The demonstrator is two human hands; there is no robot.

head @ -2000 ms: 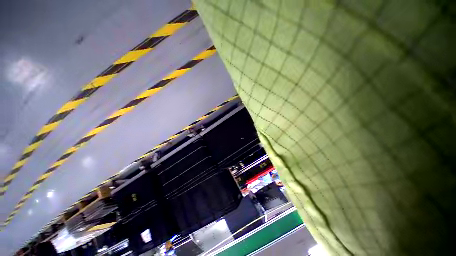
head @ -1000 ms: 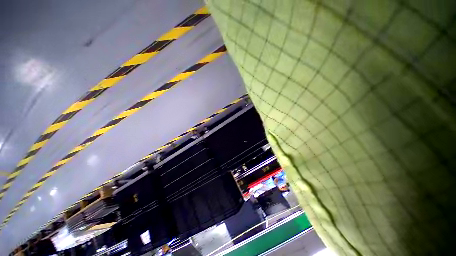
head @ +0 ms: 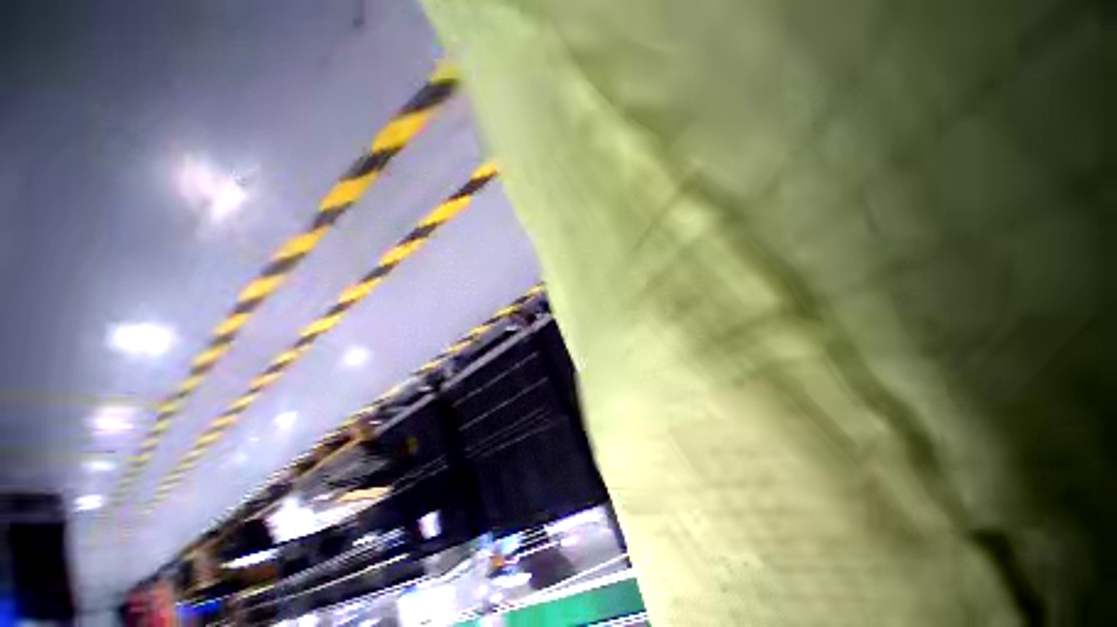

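Neither of my hands is in the picture. Yellow-green smock cloth (head: 784, 343) with faint dark grid lines and folds fills the right half, very close to the camera and blurred. Nearest beyond it, large black ribbed crates (head: 521, 423) stand in a row at the lower middle, partly hidden by the cloth. The view is tilted sideways.
Shiny grey floor (head: 270, 147) has curving yellow-black hazard tape (head: 294, 251). A green-topped bench (head: 576, 605) shows at the bottom, with blurred goods beside the crates. A dark boxy shape (head: 37, 557) stands at the lower left.
The view has swung, and the crates and tape sit differently in the picture. The smock has creased and covers more of the lower middle, hiding the red bin. The dark boxy shape has appeared.
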